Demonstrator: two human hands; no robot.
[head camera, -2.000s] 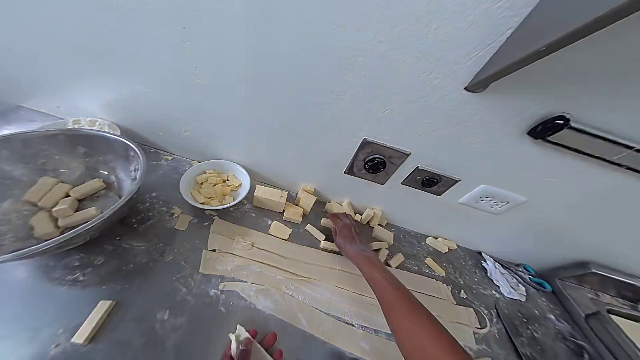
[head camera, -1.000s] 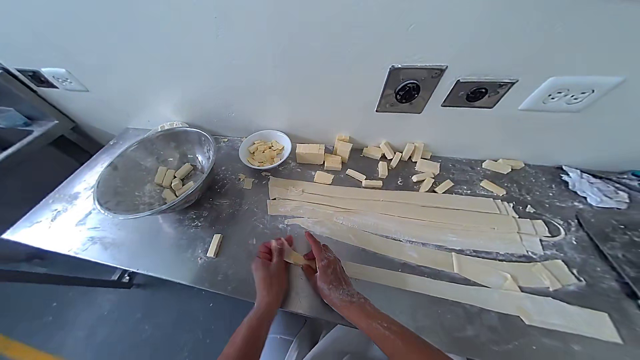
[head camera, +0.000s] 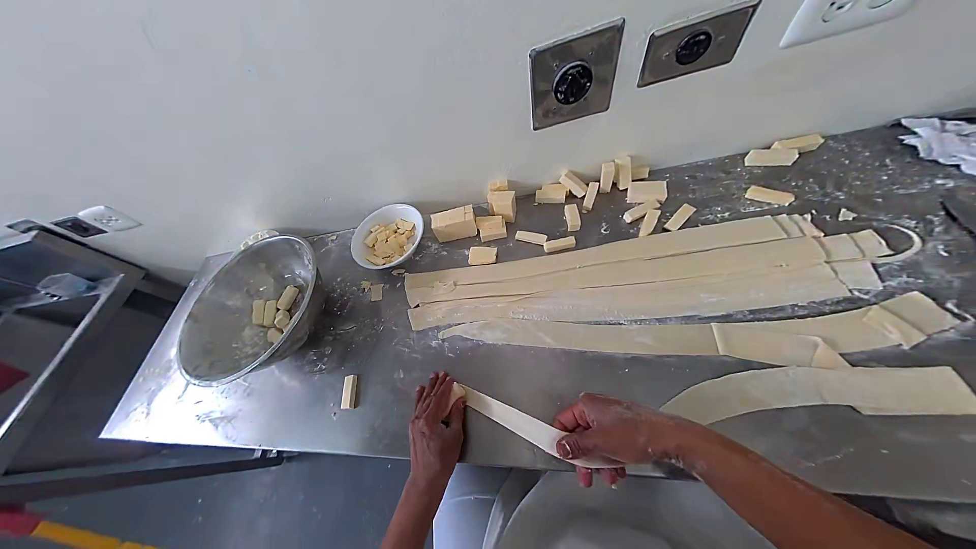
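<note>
My left hand (head camera: 437, 427) rests at the table's front edge, fingers around a small wrapped end of a dough strip (head camera: 507, 415). My right hand (head camera: 602, 438) grips the same strip farther right, and the strip runs taut between both hands. Behind my right wrist lies a wide dough band (head camera: 831, 389). More long flat dough strips (head camera: 625, 286) lie side by side farther back, dusted with flour. One pale stick (head camera: 349, 392), cheese by its look, lies left of my left hand. Several similar sticks (head camera: 646, 191) and blocks (head camera: 454, 223) are scattered along the wall.
A large steel bowl (head camera: 297, 335) with several wrapped pieces stands on the left of the steel table (head camera: 381, 431). A white bowl (head camera: 418, 215) of small pale pieces stands near the wall. A crumpled white cloth (head camera: 945, 143) lies at the far right.
My right hand has moved right, away from my left, with the strip now stretched between them. Two seconds ago it was among the pale sticks by the wall.
</note>
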